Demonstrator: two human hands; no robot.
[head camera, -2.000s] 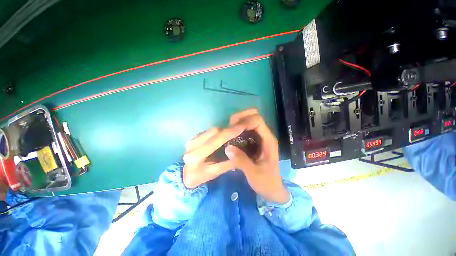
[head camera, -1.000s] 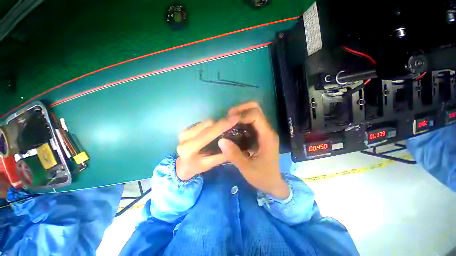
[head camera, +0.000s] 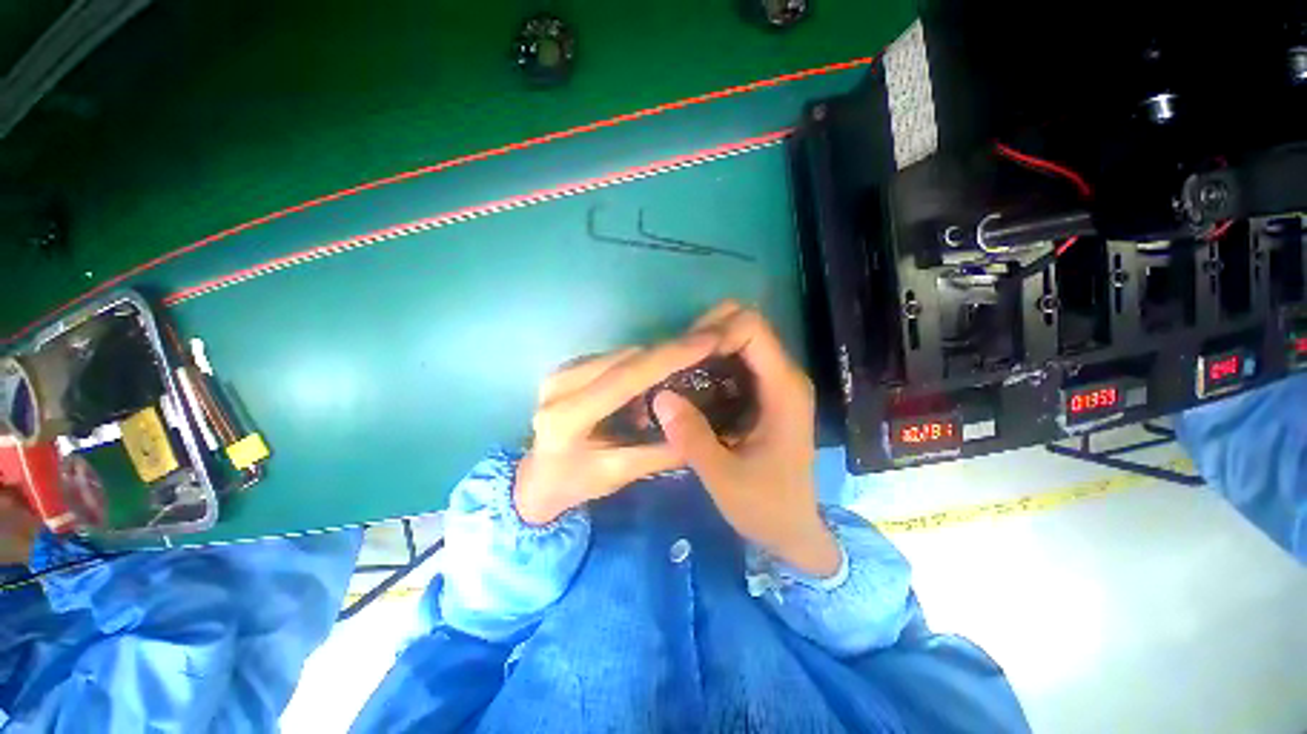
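A small round dark assembly (head camera: 712, 399) with shiny bits on its face is held above the front of the teal bench strip. My left hand (head camera: 595, 430) grips it from the left, with fingers stretched across its upper side. My right hand (head camera: 760, 445) grips it from the right, with the thumb over its face and the fingers curled around its far side. The fingers of both hands meet at the top and hide much of its rim.
Two hex keys (head camera: 674, 247) lie on the mat. The black test fixture (head camera: 989, 380) with red digits stands at right. A parts tray (head camera: 201, 480) is at left. Dark round pieces (head camera: 545, 52) sit on the belt beyond the red line. Blue sleeves of other people show at both sides.
Both hands stay around the assembly with small shifts of the fingers. The whole view has shifted slightly. The red digits on the fixture have changed.
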